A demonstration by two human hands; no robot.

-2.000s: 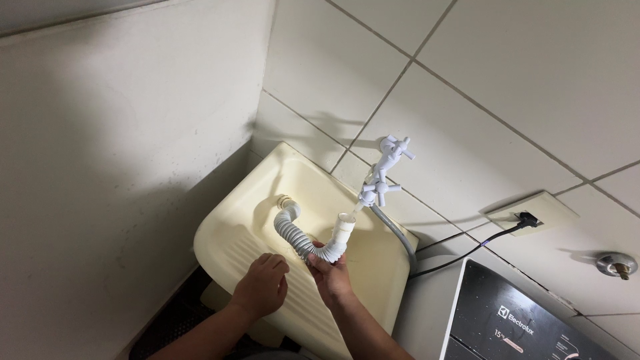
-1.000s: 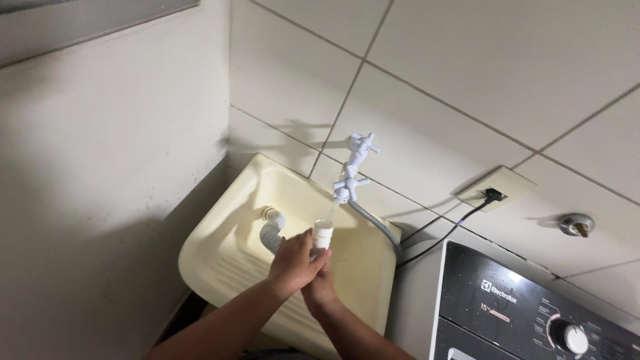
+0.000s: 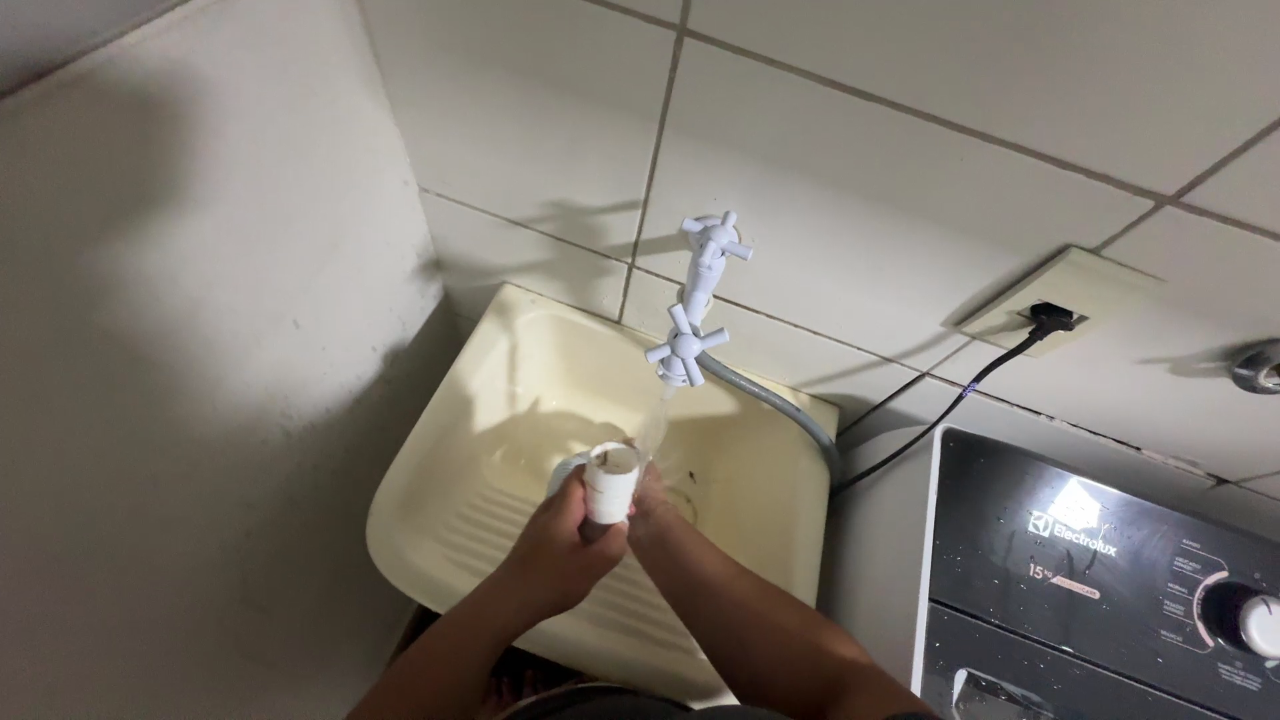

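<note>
My left hand (image 3: 570,550) grips the white plastic end fitting (image 3: 612,482) of a corrugated drain hose, whose open mouth faces up with dark residue inside. Part of the hose's grey body (image 3: 568,470) shows to the left of the fitting; the rest is hidden. Just right of the fitting, my right hand (image 3: 655,505) is under the running water, its fingers mostly hidden behind the fitting, so its hold cannot be told. Water falls from the white plastic tap (image 3: 686,350) on the tiled wall, above the cream laundry sink (image 3: 440,500).
A grey hose (image 3: 775,400) runs from the tap over the sink's right rim. The washing machine's control panel (image 3: 1080,560), with water drops on it, stands at the right. A black cord is plugged into the wall outlet (image 3: 1085,290). A plain wall rises at the left.
Both hands have shifted, and the fitting is now beside the falling water. Two seconds ago my left hand was off the hose; now it grips the fitting. The hose's curve, earlier in plain sight, is mostly hidden.
</note>
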